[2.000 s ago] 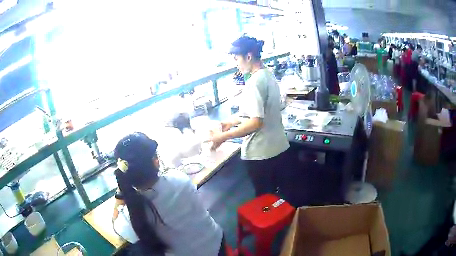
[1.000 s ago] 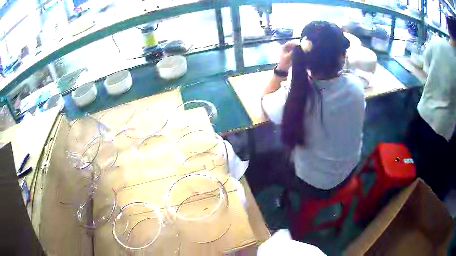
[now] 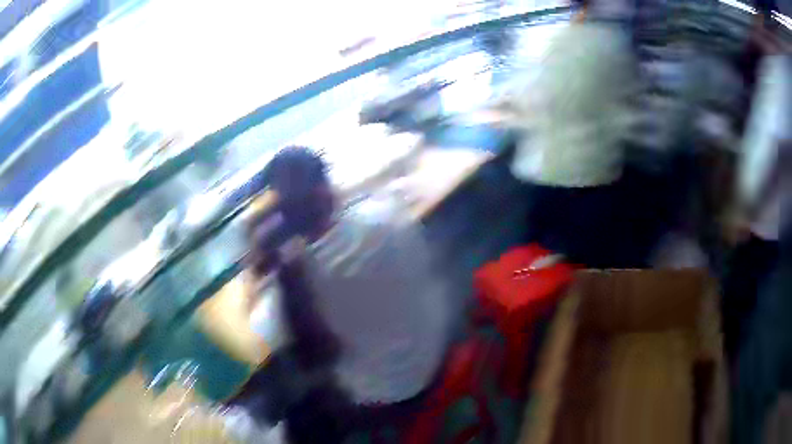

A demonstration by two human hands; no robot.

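The frame is strongly blurred. An open brown carton (image 3: 643, 364) stands at the lower right, nearest in front of me; its inside looks empty. At the lower left, a corner of the cardboard-covered bench (image 3: 113, 421) shows, with blurred thin bright curves, likely wire rings (image 3: 178, 390), at its edge. Neither of my hands is in the picture.
A seated person (image 3: 382, 303) is left of the carton, facing the bench. Red stools (image 3: 525, 282) stand between them. A standing person (image 3: 577, 104) is behind. Another person (image 3: 768, 147) is at the right edge. A green-framed shelf runs diagonally at left.
The view has swung right, away from the cardboard-covered bench, which has slid to the lower left corner. The open carton shows more fully. The white shape at the bottom edge is out of view.
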